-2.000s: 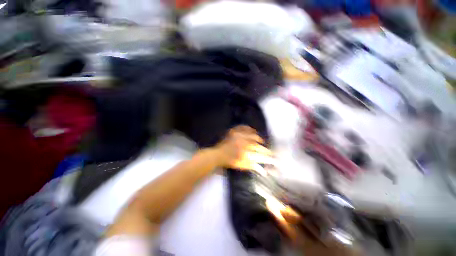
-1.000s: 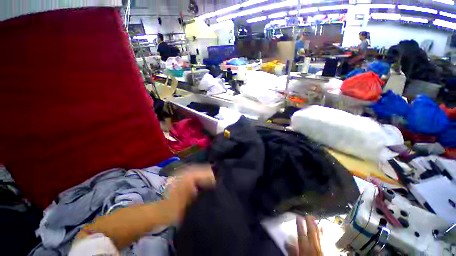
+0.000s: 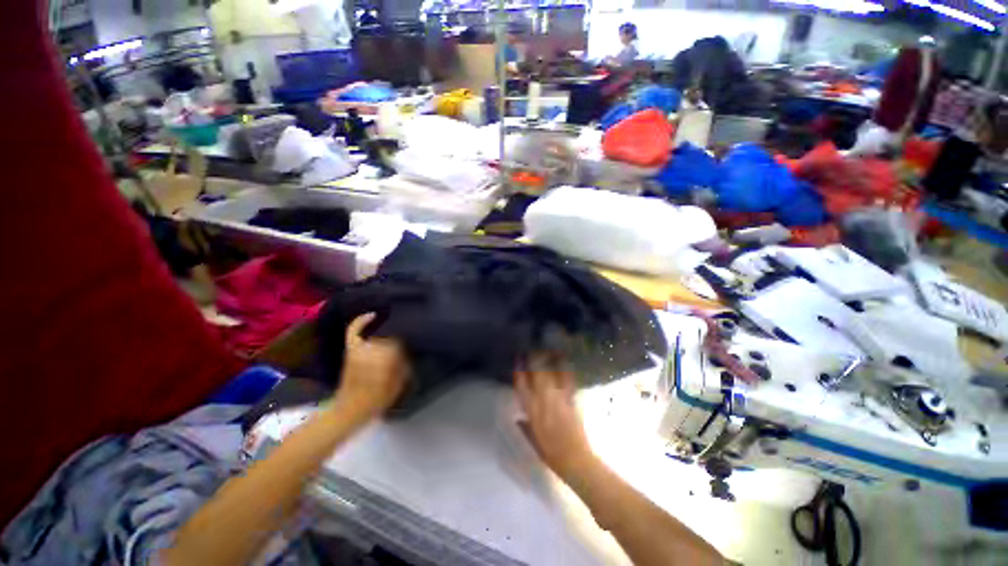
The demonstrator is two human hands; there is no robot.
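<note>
The black garment (image 3: pixel 475 299) lies bunched on the white sewing table, left of the machine. My left hand (image 3: pixel 374 370) is on its left front edge with the fingers curled into the dark cloth. My right hand (image 3: pixel 547 404) is at its front edge, blurred, with fingers spread and their tips against the cloth. The white sewing machine (image 3: pixel 796 442) with blue stripe stands at the right. Its lit needle area (image 3: pixel 691 442) is apart from the garment.
Black scissors (image 3: pixel 827 525) lie in front of the machine arm. A red panel (image 3: pixel 88 299) and grey garments (image 3: pixel 133 486) are at left. A white wrapped bundle (image 3: pixel 619 227) and white papers (image 3: pixel 829 293) lie behind. The table's ruler-marked edge (image 3: pixel 409 525) runs below my left arm.
The garment, raised in front of me a second ago, now lies lower and flatter on the table. Both hands are at its front edge. The view has turned right, showing more of the machine.
</note>
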